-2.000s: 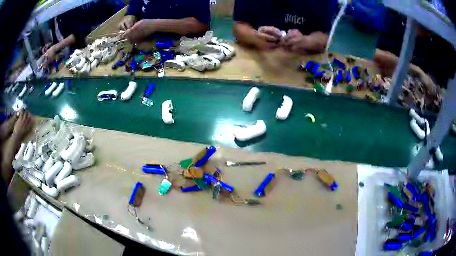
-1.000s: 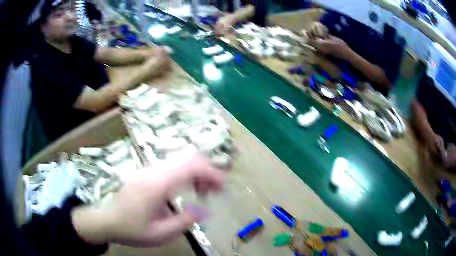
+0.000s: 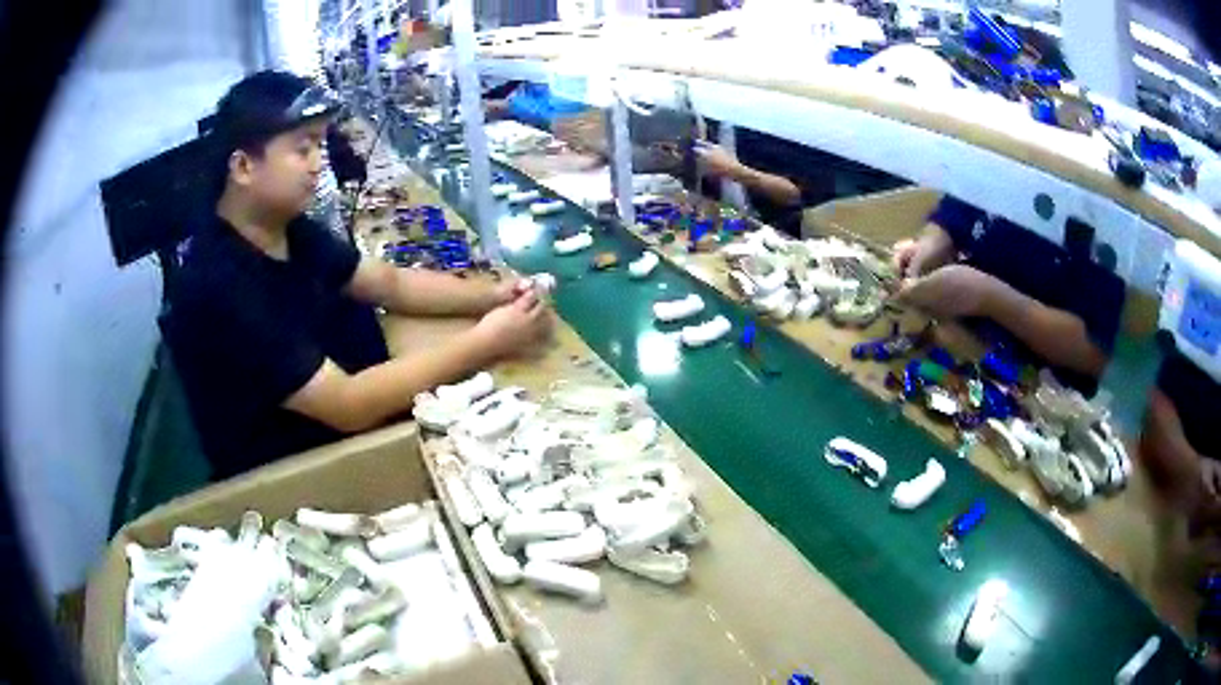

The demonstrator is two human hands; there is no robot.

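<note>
Neither of my hands is in the picture. Nearest in front of me, a pile of white curved housing shells (image 3: pixel 576 488) lies on the tan bench (image 3: pixel 770 609). To its left, a cardboard box (image 3: pixel 268 468) holds more white shells (image 3: pixel 335 589), some hollow side up. A bright white sheet or bag (image 3: pixel 208 622) lies over the shells in the box's left part. A small bit of a blue battery (image 3: pixel 801 678) shows at the bottom edge, mostly cut off.
The green conveyor belt (image 3: pixel 790 422) carries housings, one filled housing (image 3: pixel 854 460) and a loose wired set (image 3: pixel 961 533). A person in black (image 3: pixel 288 301) sits at the left, hands together over the bench. Other workers' arms, shells and wired sets are across the belt. An overhead shelf (image 3: pixel 857 101) runs above.
The view has turned left, and the box and a seated person have come into sight. A hand seen blurred over the shells one second ago is out of the picture now.
</note>
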